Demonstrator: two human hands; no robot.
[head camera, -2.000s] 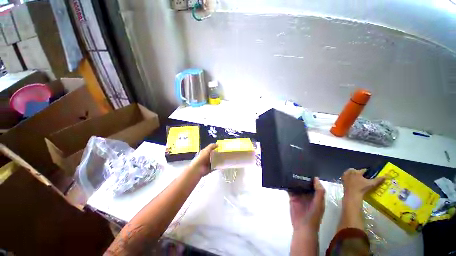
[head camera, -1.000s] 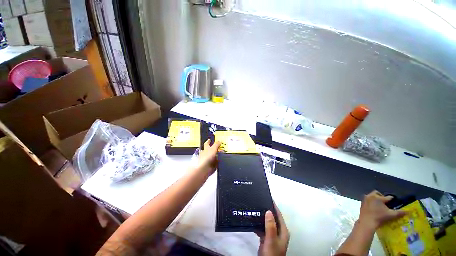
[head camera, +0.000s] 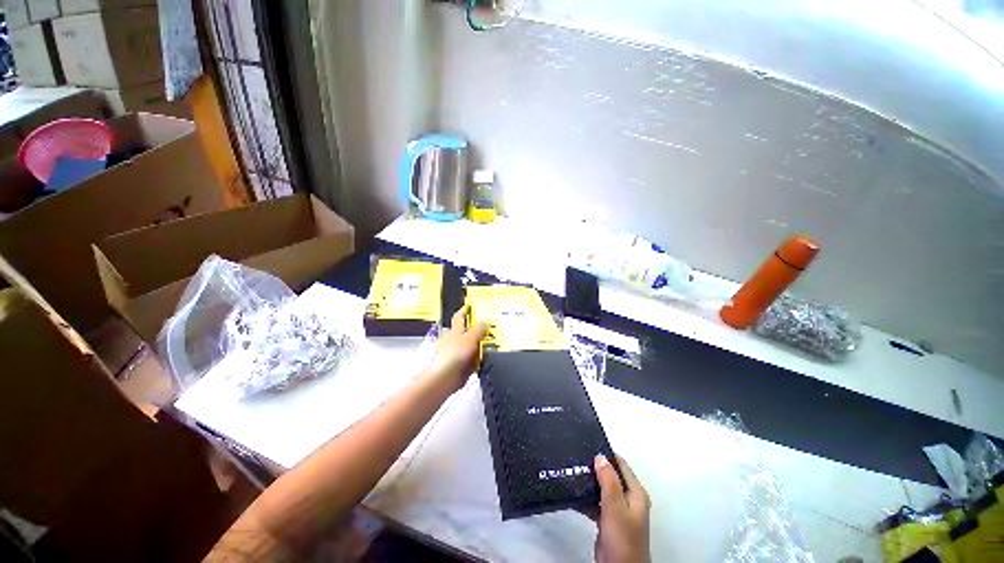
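My left hand (head camera: 465, 339) grips the left side of a yellow printed sleeve (head camera: 512, 317). My right hand (head camera: 623, 504) holds the lower right corner of a black inner box (head camera: 542, 423) with pale lettering. The top end of the black box meets the sleeve's near end; whether it is inside the sleeve is hard to tell. Both are held over the white table (head camera: 440, 462). A yellow and black box (head camera: 405, 295) lies on the table to the left of my left hand.
A clear bag of silvery-white pieces (head camera: 284, 346) lies at the left. Open cartons (head camera: 226, 264) stand beyond it. A kettle (head camera: 438, 181), small bottle (head camera: 482, 198), phone (head camera: 581, 293) and orange flask (head camera: 771, 283) are at the back. Clear film (head camera: 760, 506) and a partial yellow item (head camera: 936, 539) are at right.
The black box has swung down from upright to in line with the sleeve, then tilted slightly. The other person's hand at the right has left the view, and the yellow box there has moved mostly out.
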